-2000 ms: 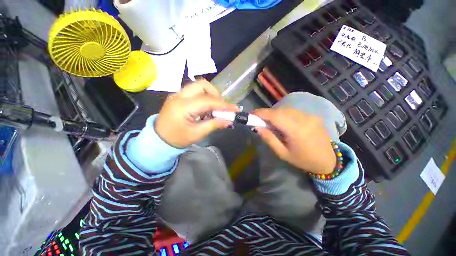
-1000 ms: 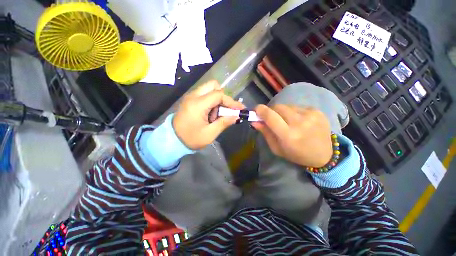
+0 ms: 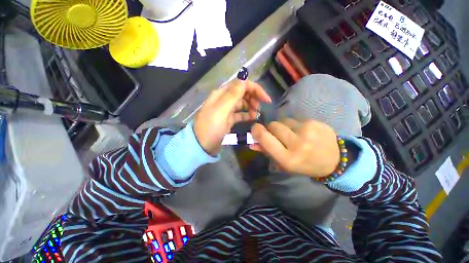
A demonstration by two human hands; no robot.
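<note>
A small white piece with a black band [image 3: 240, 139] lies level above my lap. My right hand [image 3: 298, 149] pinches its right end between the fingertips; a beaded bracelet is on that wrist. My left hand [image 3: 226, 113] is just left of it, with fingers apart and raised. A small dark shiny spot shows at the top of its upper digit; I cannot tell if it is a nail or a held piece. The piece's left end reaches the edge of my left palm, and any contact there is unclear.
A black parts tray [image 3: 378, 100] with a handwritten label [image 3: 395, 28] stands at the right. A yellow fan [image 3: 82, 18] and white papers [image 3: 172, 46] lie upper left. A red tray [image 3: 164, 218] of glowing units is below. A paper slip [image 3: 447, 175] is on the floor.
My left fingers have opened and lifted from the piece, which has moved slightly down and left in my right fingers. The view has shifted, showing more of the red tray.
</note>
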